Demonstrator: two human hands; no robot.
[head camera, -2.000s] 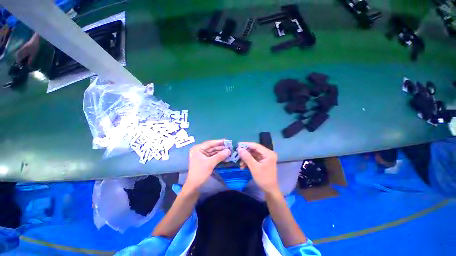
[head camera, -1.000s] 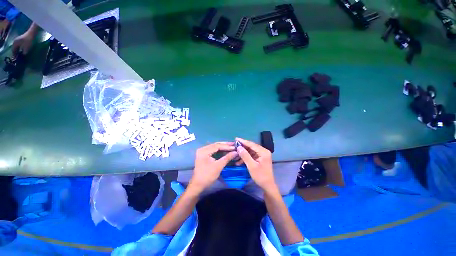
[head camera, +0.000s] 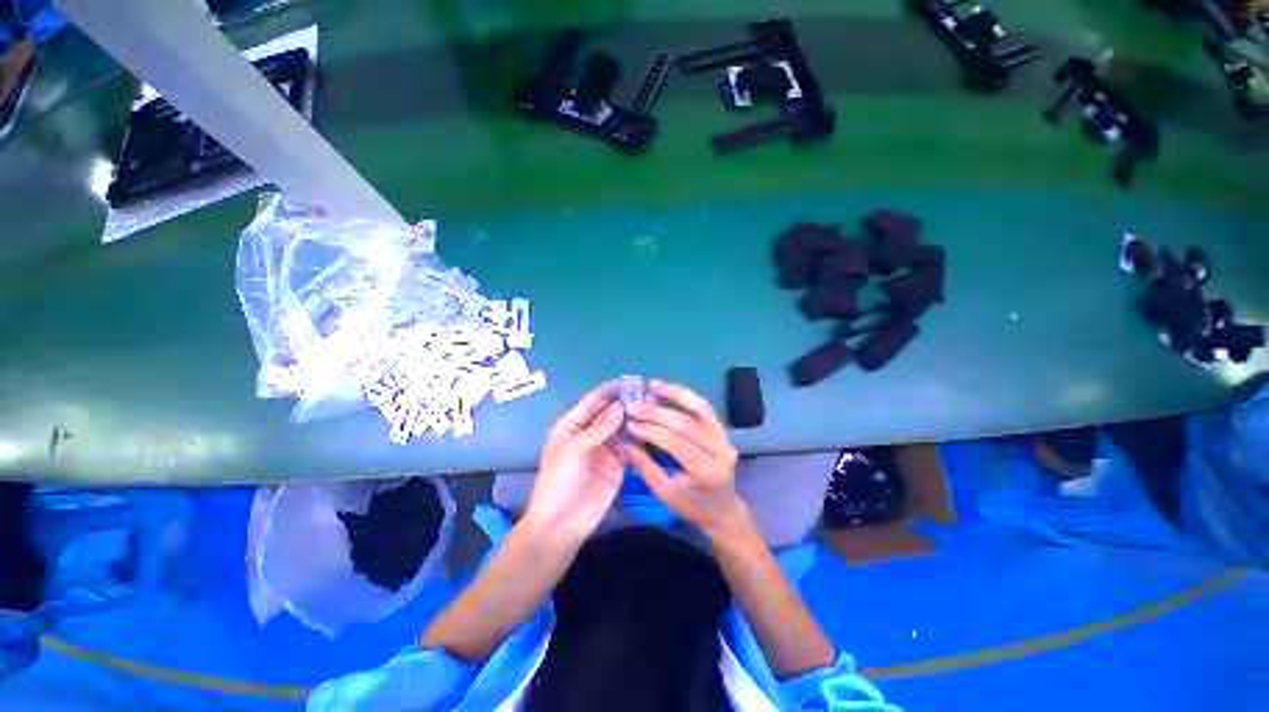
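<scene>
My left hand (head camera: 582, 466) and my right hand (head camera: 686, 454) meet over the table's near edge. Between their fingertips they hold a small pale slotted plate (head camera: 632, 390). Whether a black part sits behind it is hidden by the fingers. A loose heap of pale slotted plates (head camera: 452, 365) spills from a crumpled clear bag (head camera: 323, 299) to the left. A single black cap (head camera: 746, 398) lies just right of my right hand. A pile of black caps (head camera: 835, 267) lies farther right and back.
Black bracket assemblies (head camera: 779, 86) lie along the far side of the green table (head camera: 585, 251). A pale post (head camera: 230, 104) slants across the left. A packed black set (head camera: 209, 132) lies behind it. Below the edge are a lined bag (head camera: 299, 556) and a carton (head camera: 888, 541).
Both hands stay together, turning the small piece, so its pale face now shows upward. The bracket assemblies and packed set have shifted slightly left. The other person's hand at the left has gone from view.
</scene>
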